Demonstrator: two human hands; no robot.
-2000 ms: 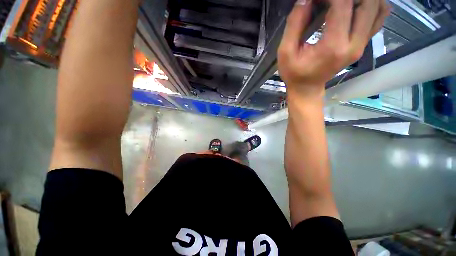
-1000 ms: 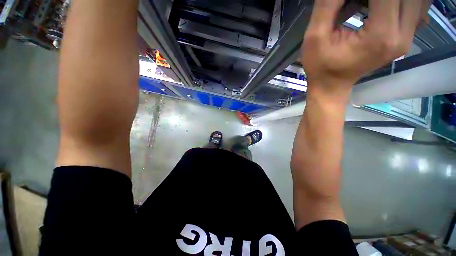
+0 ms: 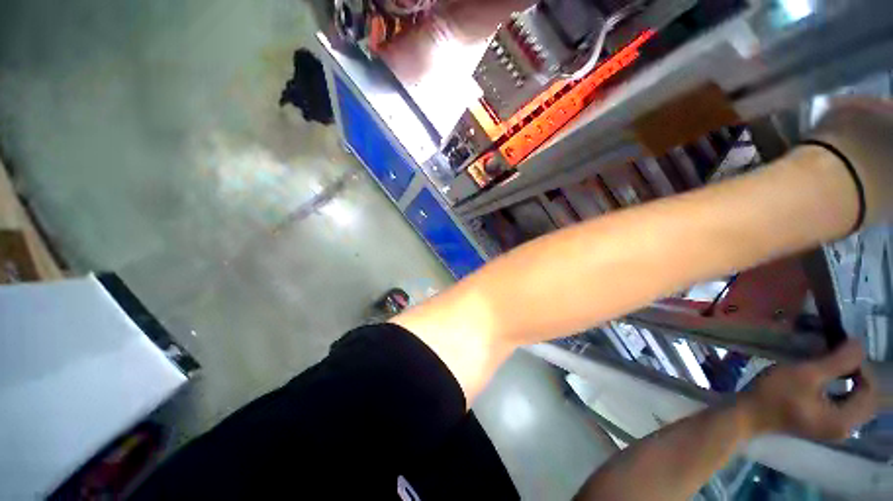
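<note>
The machine's thick silver frame rail [image 3: 578, 161] runs diagonally across the upper right. My left arm reaches across the open machine, with a black band at the wrist. My left hand [image 3: 864, 125] is blurred and cut off by the right edge; its fingers are hidden. My right hand [image 3: 815, 393] is at the lower right, fingers curled, beside a dark bar [image 3: 824, 298]. A bright spot shows between its fingers, but I cannot tell whether it grips anything.
A glowing orange-red strip [image 3: 573, 106] lies along the machine beside wiring. Blue panels [image 3: 377, 142] line the machine base. Parallel bars lie inside, partly behind my left arm. A white-topped box or cabinet [image 3: 83, 377] stands at lower left. A shod foot [image 3: 394, 300] shows on grey floor.
The view has swung and tilted, bringing the orange strip and white-topped unit into view. My left arm now stretches across to the right; my right hand appears lower in the picture.
</note>
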